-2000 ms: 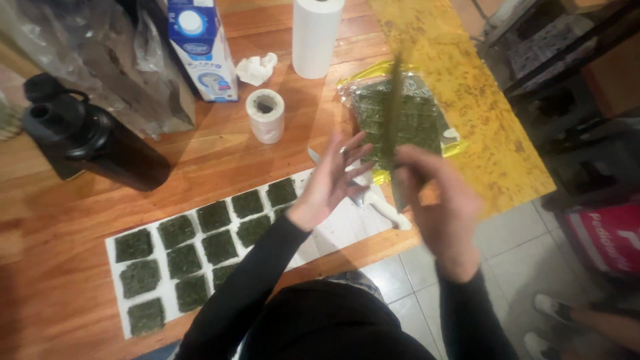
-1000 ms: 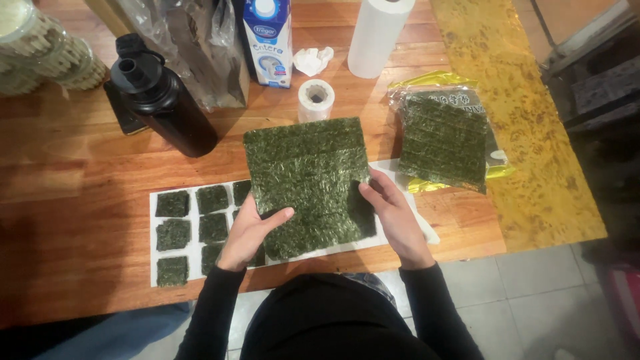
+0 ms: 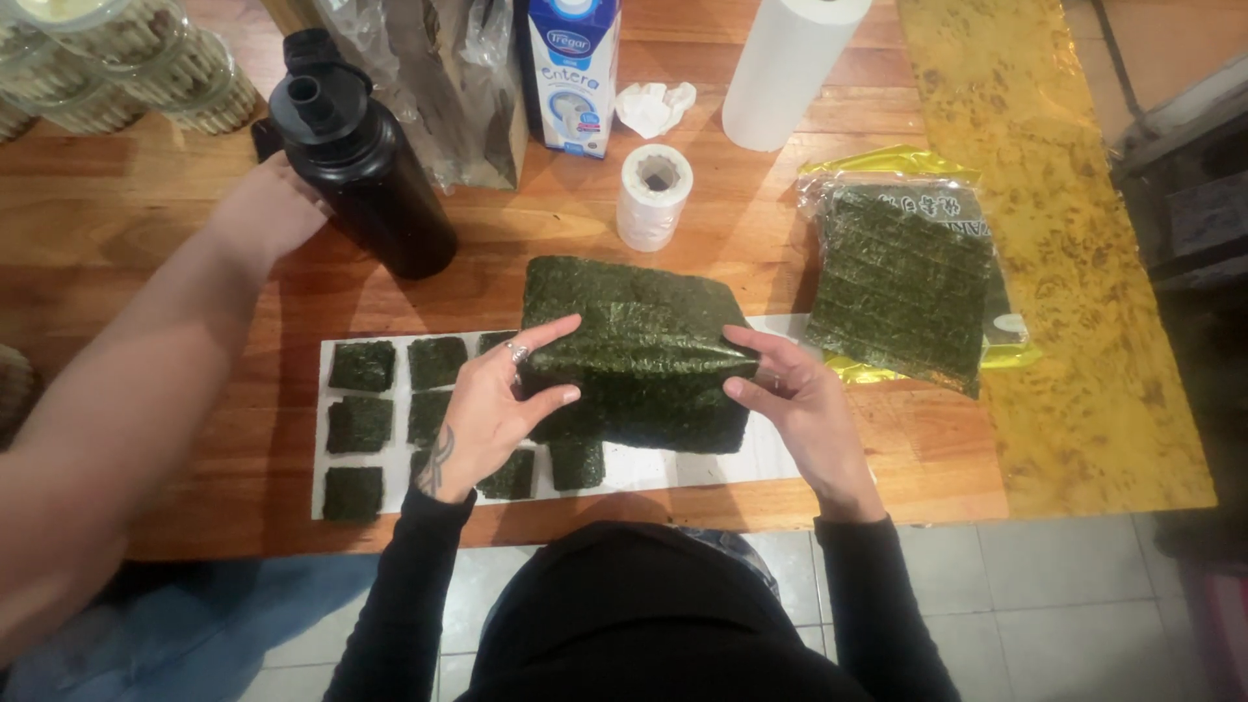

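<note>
A large nori sheet [image 3: 634, 341], bent along a crease across its middle, is held between my two hands above the table. My left hand [image 3: 502, 405] pinches its left edge with thumb and fingers; my right hand [image 3: 799, 405] pinches its right edge. Below the sheet lies a white paper strip [image 3: 682, 468] with small nori squares [image 3: 359, 426] in rows, some hidden by the sheet and my left hand. More nori sheets [image 3: 902, 283] lie at the right on their yellow and clear plastic packet [image 3: 1004, 336].
Another person's bare arm [image 3: 166, 341] reaches in from the left, its hand behind a black bottle [image 3: 366, 175]. Farther back stand a milk carton [image 3: 575, 78], crumpled paper [image 3: 655, 107], a small roll [image 3: 655, 200], a paper towel roll [image 3: 795, 68] and filled jars [image 3: 136, 58].
The held sheet, flat and upright a second ago, is now creased and lower. My hands have shifted to its side edges. Another person's arm has come in from the left.
</note>
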